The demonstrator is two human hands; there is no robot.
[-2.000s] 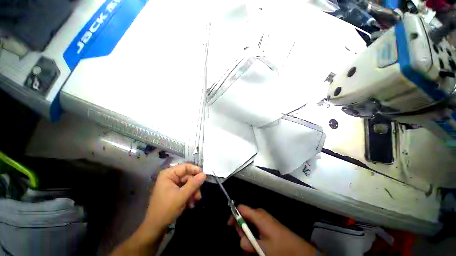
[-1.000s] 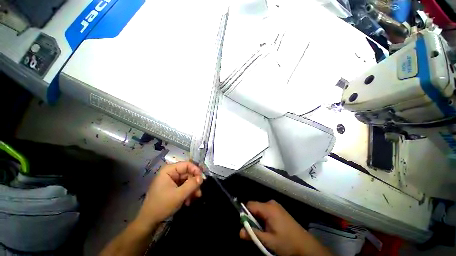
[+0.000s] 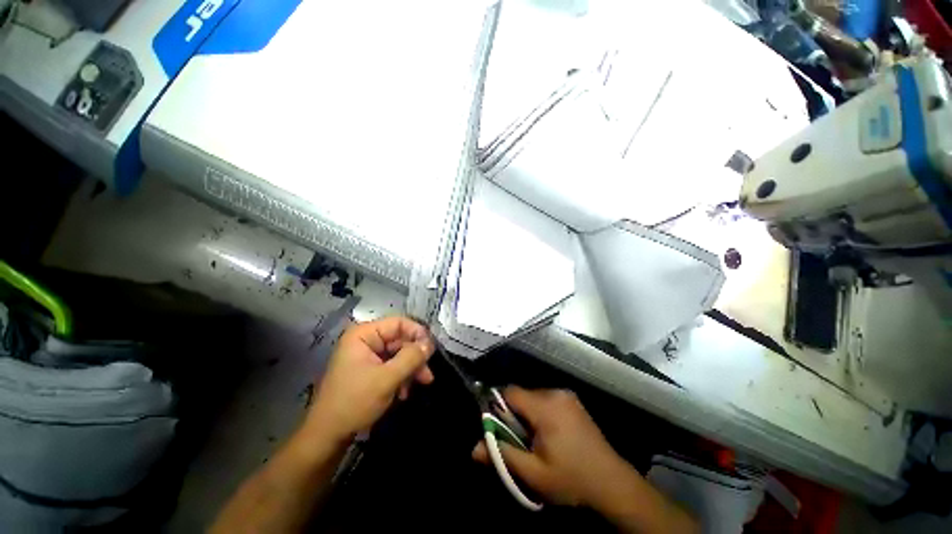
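Note:
My left hand pinches the lower end of a long pale seam strip at the table's front edge. My right hand holds scissors with white and green handles. The dark blades point up and left to the strip's end, close to my left fingertips; their tips are hard to make out. Pale fabric panels with dark edge lines lie in layers right of the strip. One panel is spread toward the machine bed.
The cream sewing machine head stands at right, with a dark smartphone on the bed. The white table has a ruler-marked front edge. Pale pieces are piled below left beside a green rim. A red bin is below right.
The view has shifted, and the strip shows further right from my left hand. The scissors' handles have spread apart in my right hand. My left hand keeps its pinch at the strip's end.

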